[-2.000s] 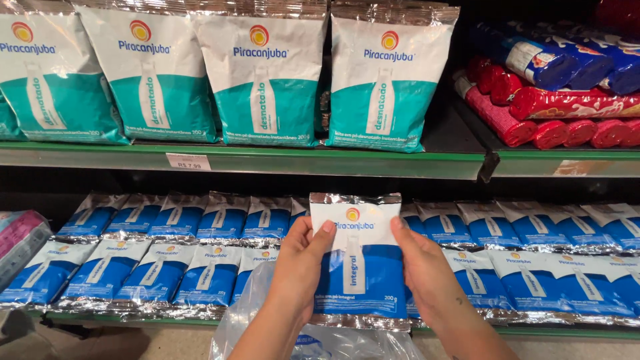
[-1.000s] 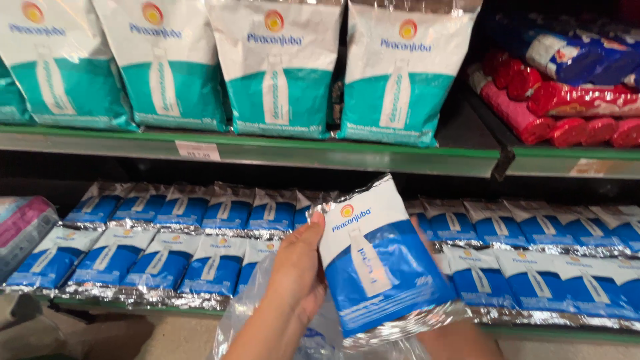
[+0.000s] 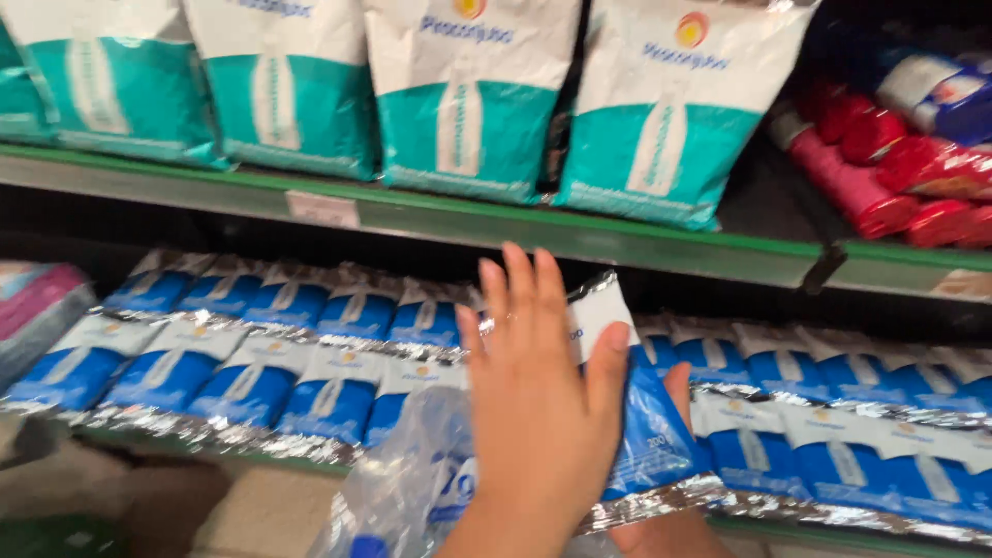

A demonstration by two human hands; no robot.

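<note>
A blue and white foil packet of Piracanjuba milk powder is tilted before the lower shelf. My left hand lies over its front left part, fingers extended upward and slightly apart, the thumb across the white top. Behind the packet's right side is my right hand, holding it from the back; most of that hand is hidden. A clear plastic bag with blue print hangs below and left of the hands.
Rows of similar blue packets fill the lower shelf on both sides. Larger teal and white pouches stand on the upper green-edged shelf. Red packages are stacked at upper right, and a pink and grey package lies at far left.
My left hand has moved from the packet's left edge to across its front, fingers now extended. The packet, upright at first, has tilted. My right hand has slipped from its right edge to behind it.
</note>
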